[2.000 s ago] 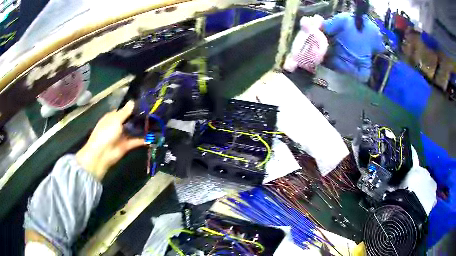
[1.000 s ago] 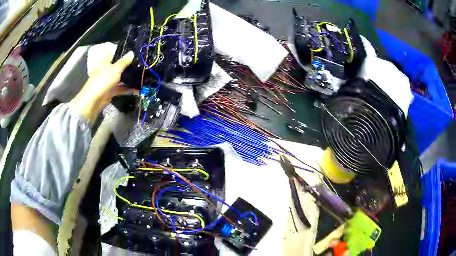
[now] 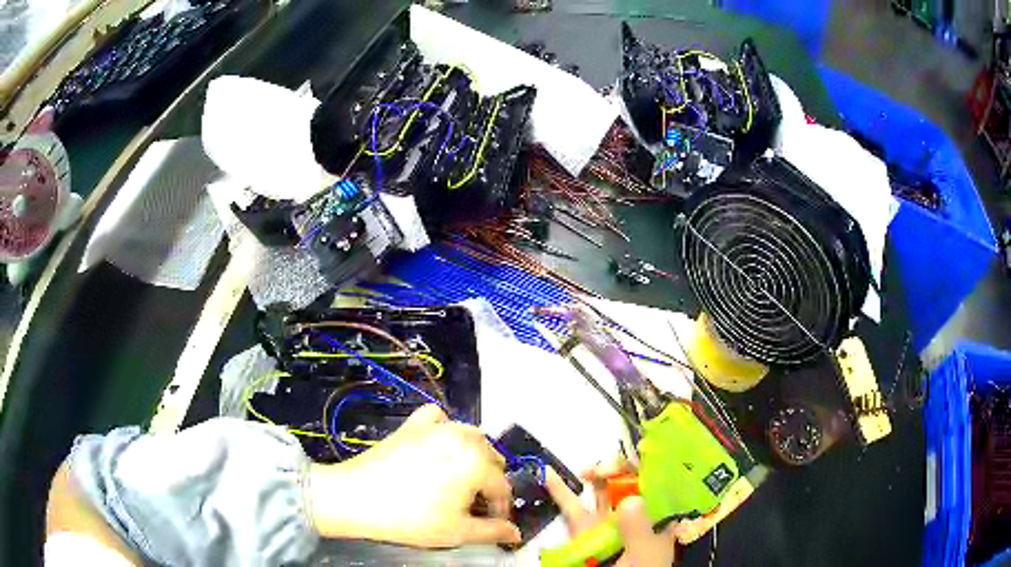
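Observation:
My left hand (image 3: pixel 416 487) reaches over the near black housing (image 3: pixel 383 354) at the bottom; its fingertips are at the small black square piece with the circuit board (image 3: pixel 534 476). Whether they grip it is hard to tell. Yellow, blue and brown-red wires loop inside the housing. My right hand (image 3: pixel 623 526), cut off by the bottom edge, holds the green soldering gun (image 3: pixel 682 465), fingers by its orange-red trigger. The gun's metal tip points up and left, away from the board. Another housing (image 3: pixel 432 133) lies beyond, its board (image 3: pixel 346 222) on bubble wrap.
Blue wires (image 3: pixel 477 282) and brown-red wires (image 3: pixel 577 188) lie mid-bench. A round black fan (image 3: pixel 759 277) stands right, beside a yellow cylinder (image 3: pixel 726 360). A third housing (image 3: pixel 704 94) is behind it. Blue bins (image 3: pixel 926 244) flank the bench. A pink fan (image 3: pixel 31 199) is at left.
My left hand has left the far housing, now set down at an angle, and moved to the near board. My right hand has come into view holding the soldering gun, which has moved left.

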